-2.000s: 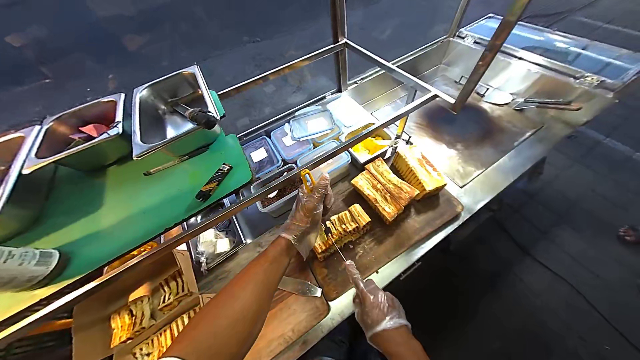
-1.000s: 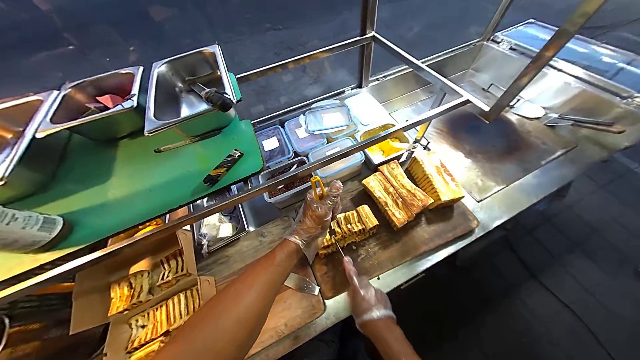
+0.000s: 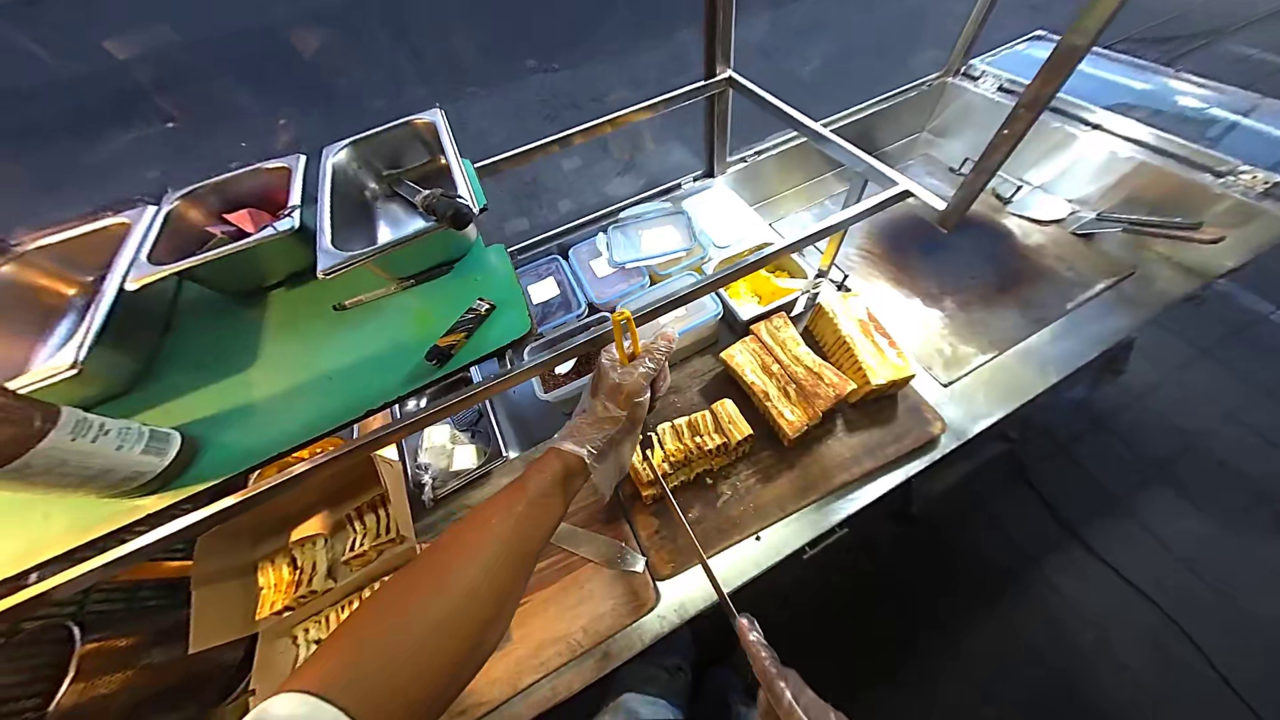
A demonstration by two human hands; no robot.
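Note:
My left hand, in a clear plastic glove, is closed on a tool whose yellow looped handle sticks up; the tool's lower part is hidden. Just below it, a row of sliced filled bread lies on a dark wooden board. My right hand, gloved too, grips a long knife, its blade reaching to the left end of the slices. Uncut browned bread loaves and a stack of bread sit at the board's upper right.
A metal rail runs above the counter, close to my left hand. Left are a green shelf, steel pans and a cardboard box of slices. Lidded plastic tubs stand behind. A flat metal blade lies near the board; a griddle is right.
My right hand has drawn back down and right from the slices, showing more of the knife blade. My left hand stays by the slices with the yellow handle.

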